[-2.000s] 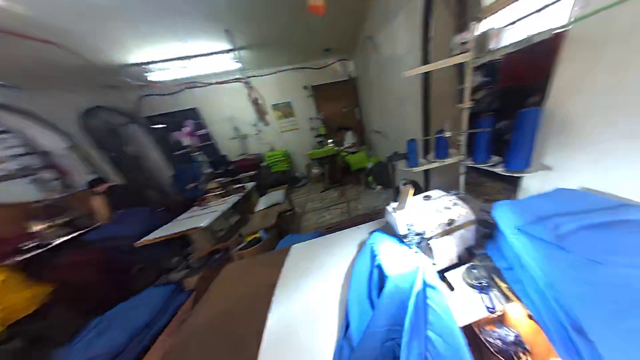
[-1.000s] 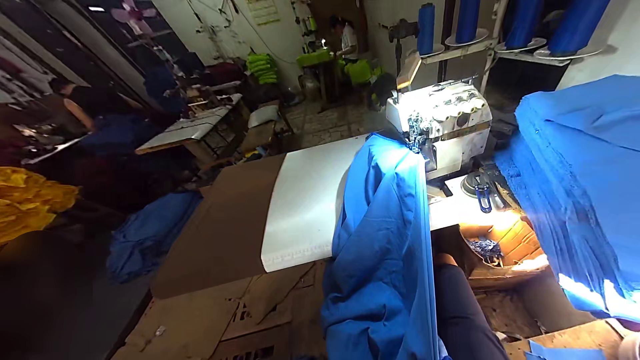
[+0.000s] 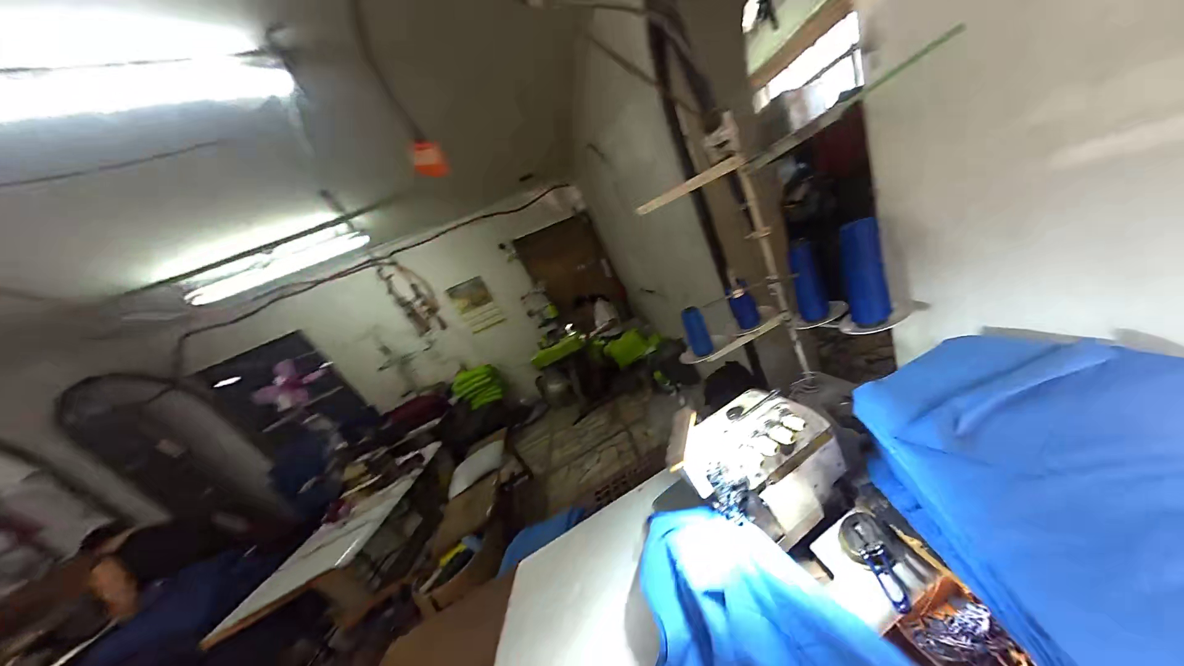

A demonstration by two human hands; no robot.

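Neither my left hand nor my right hand shows in the head view. Blue fabric (image 3: 740, 583) lies at the front of an overlock sewing machine (image 3: 768, 453), on the white table top (image 3: 564, 592), with its upper end by the needle area. Thread snips (image 3: 890, 578) with dark blue handles rest beside a round dark object (image 3: 862, 532) to the right of the machine. A large pile of blue fabric (image 3: 1036, 462) stands at the right. Blue thread cones (image 3: 865, 273) sit on the stand behind the machine.
An open box (image 3: 948, 592) holding tangled scraps is below the snips. Another work table (image 3: 342, 546) stands at the left, with a person (image 3: 120, 573) beyond it. A second person (image 3: 603, 314) is at the far end near green fabric (image 3: 478, 386). An orange object (image 3: 428, 158) hangs overhead.
The view has tilted up and rolled since one second ago, bringing the ceiling lights into sight. The blue fabric still lies at the machine.
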